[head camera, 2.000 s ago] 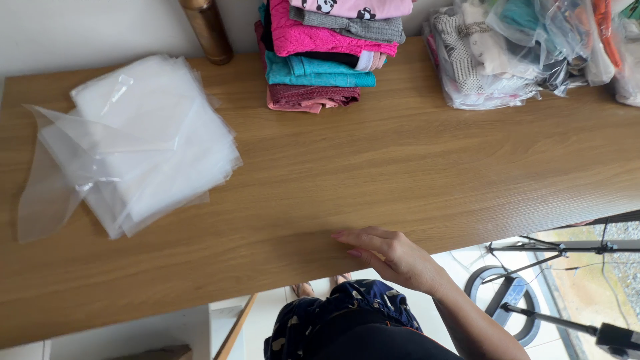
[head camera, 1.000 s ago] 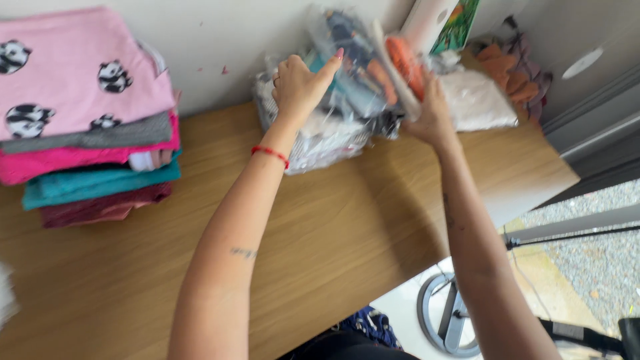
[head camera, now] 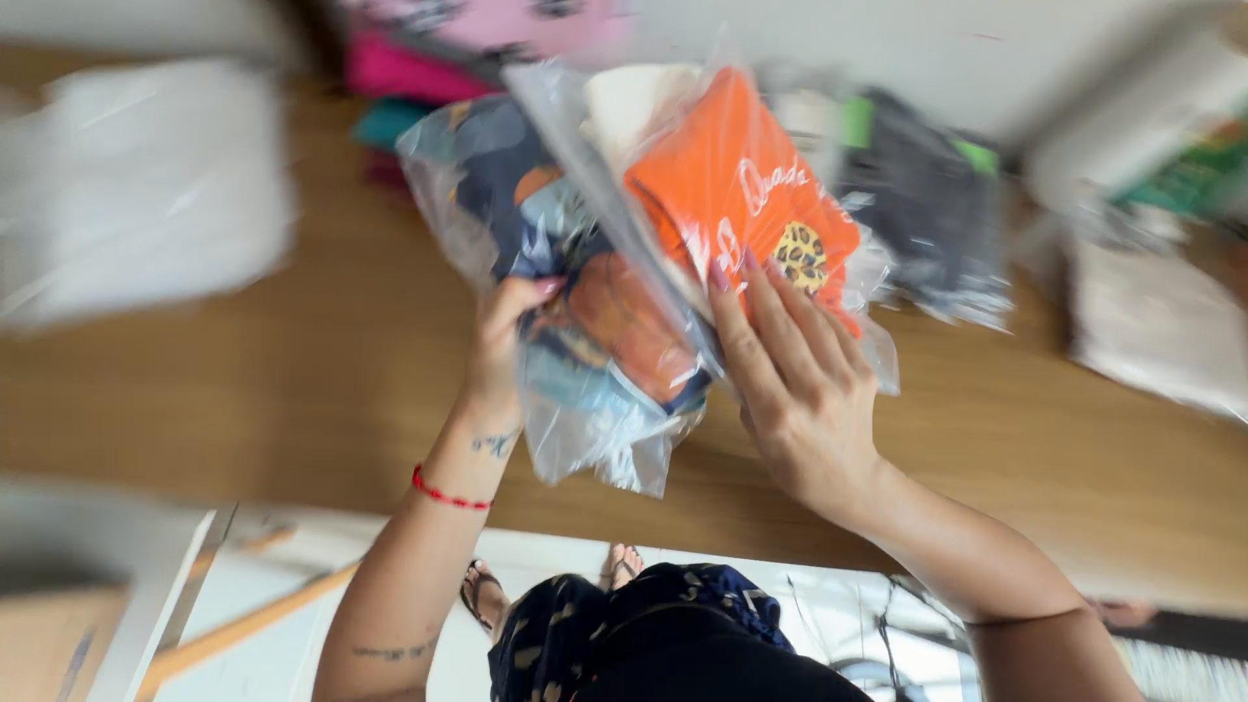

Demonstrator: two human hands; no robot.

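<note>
Between my two hands, above the wooden table (head camera: 390,419), are several clear plastic bags of folded clothes. My left hand (head camera: 502,341) grips a bag with dark blue patterned fabric (head camera: 507,185), its thumb on the front. My right hand (head camera: 799,380) lies with its fingers spread over a bag with an orange garment (head camera: 741,185) that bears lettering and a leopard-print spot; its thumb is hidden. A bag with cream fabric (head camera: 634,107) shows between these two. Whatever the fingers of my left hand touch behind the bag is out of sight.
A stack of clear plastic sleeves (head camera: 166,185) lies on the left. Behind the held bags is a pile of folded clothes (head camera: 419,58). Bagged dark clothing (head camera: 926,205) and a bagged pale item (head camera: 1160,302) are on the right, near a white roll-like object (head camera: 1141,127).
My hands have brought bagged clothes from the pile at the back toward the middle of the table. Two seconds ago my right hand rested empty at the table's front edge. The view has swung left since one second ago.
</note>
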